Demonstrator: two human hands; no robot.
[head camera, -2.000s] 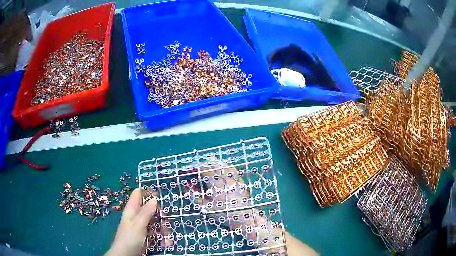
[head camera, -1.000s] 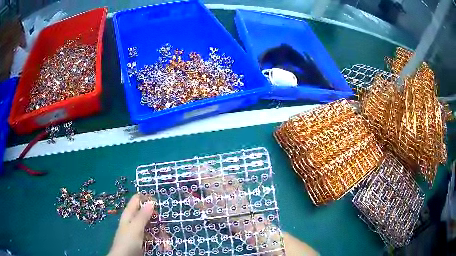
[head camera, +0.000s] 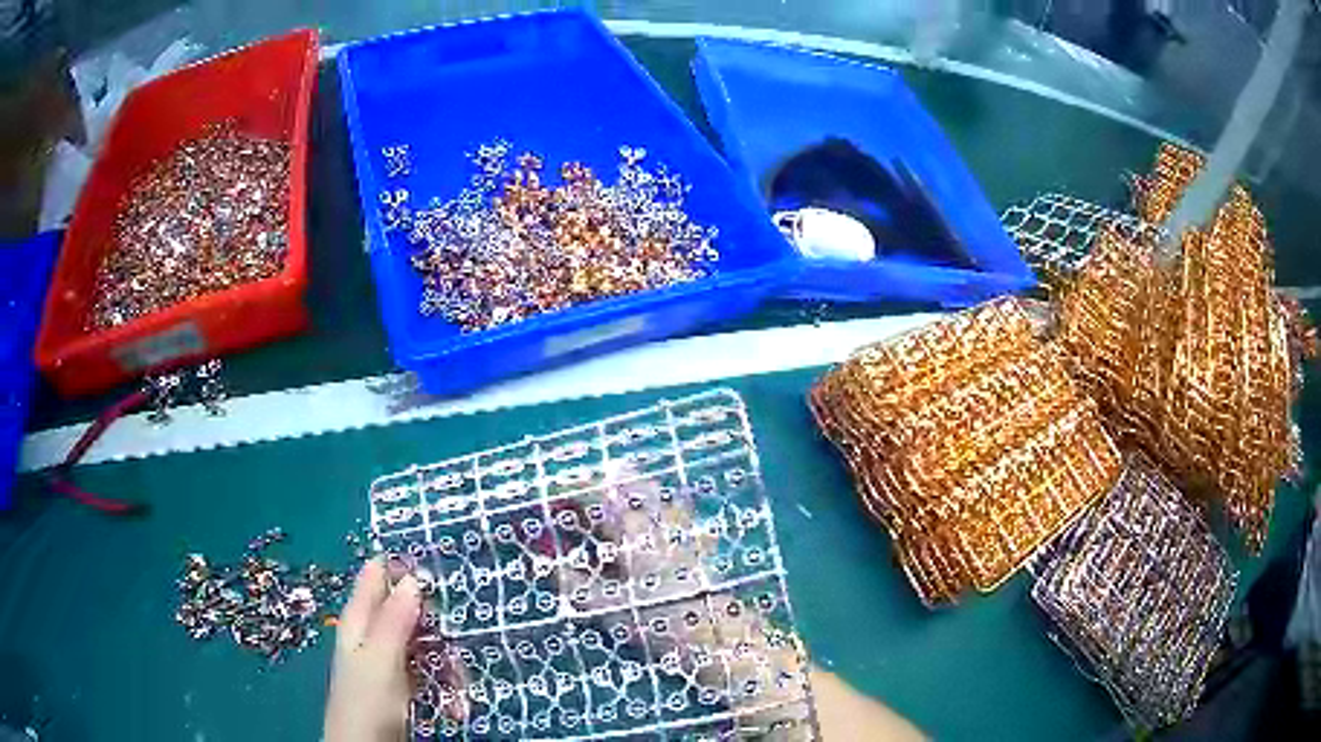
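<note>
A silver sprue frame (head camera: 587, 616) is held up low in the centre, its bottom cut off by the picture edge. My left hand (head camera: 374, 638) grips its left edge, with the thumb in front. My right hand (head camera: 659, 544) is behind the frame, blurred and seen through the grid. A dark red bit beside its fingers looks like nipper handles (head camera: 554, 534); the jaws are hidden. A small loose pile of cut parts (head camera: 261, 597) lies on the green mat left of my left hand.
A red bin (head camera: 186, 341) and middle blue bin (head camera: 587, 336) hold loose parts. The right blue bin (head camera: 927, 278) holds dark and white items. Gold frames (head camera: 963, 442) and silver frames (head camera: 1137, 594) are stacked at right, an untidy gold heap (head camera: 1195, 341) behind. A red-handled tool (head camera: 90, 449) lies far left.
The silver frame and both hands have shifted a little left and the frame's top edge is slightly higher. The grip of my left hand looks the same.
</note>
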